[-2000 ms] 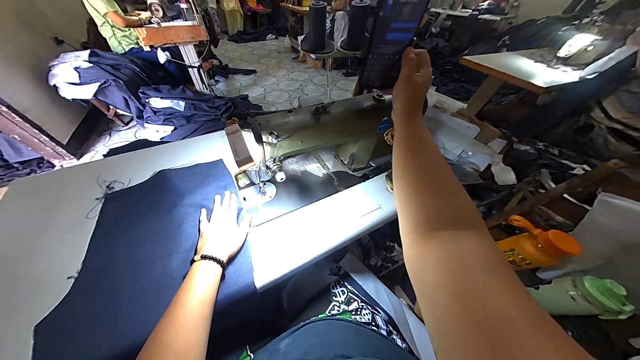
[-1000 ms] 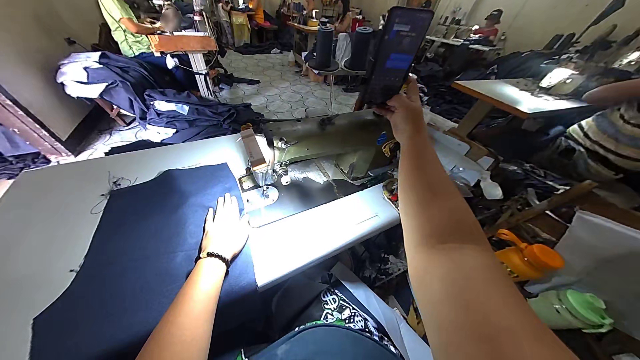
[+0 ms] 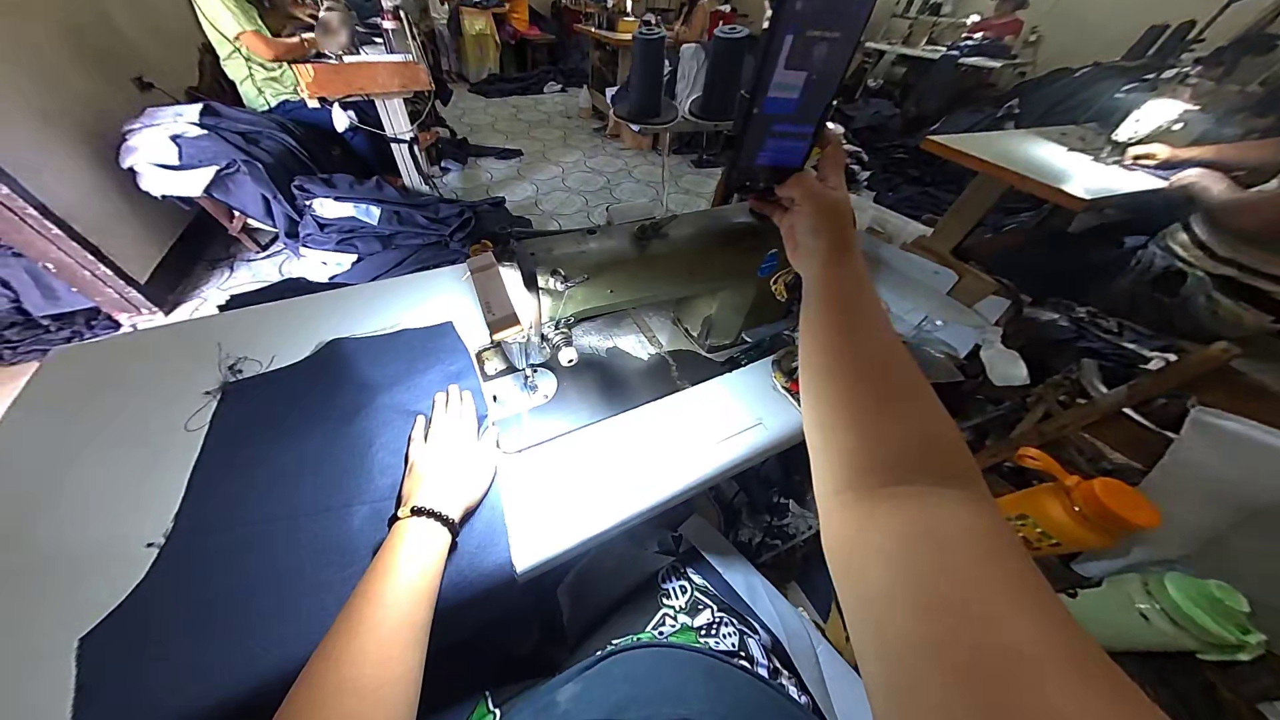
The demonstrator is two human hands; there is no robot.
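My left hand [image 3: 450, 455], with a dark beaded bracelet at the wrist, lies flat on a navy fabric panel [image 3: 290, 500] spread over the white sewing table. Just right of its fingertips are the presser foot and needle plate [image 3: 522, 390] of a green industrial sewing machine [image 3: 650, 265]. My right hand [image 3: 815, 205] is raised beyond the machine's right end and grips the lower edge of a dark smartphone [image 3: 800, 95] with a lit screen. The panel's near part hangs over the table's front edge.
Two dark thread cones [image 3: 648, 75] stand behind the machine. Heaped navy garments [image 3: 350, 225] lie beyond the table at left. An orange bottle [image 3: 1085, 505] and a green-lidded bottle [image 3: 1170, 610] are at lower right. A person works at another lit table [image 3: 1050, 165] at right; another sits at upper left.
The smartphone and right hand were higher at the frame's top two seconds ago and are now somewhat lower. The left hand stays on the fabric. At right, a co-worker's arms have come into view.
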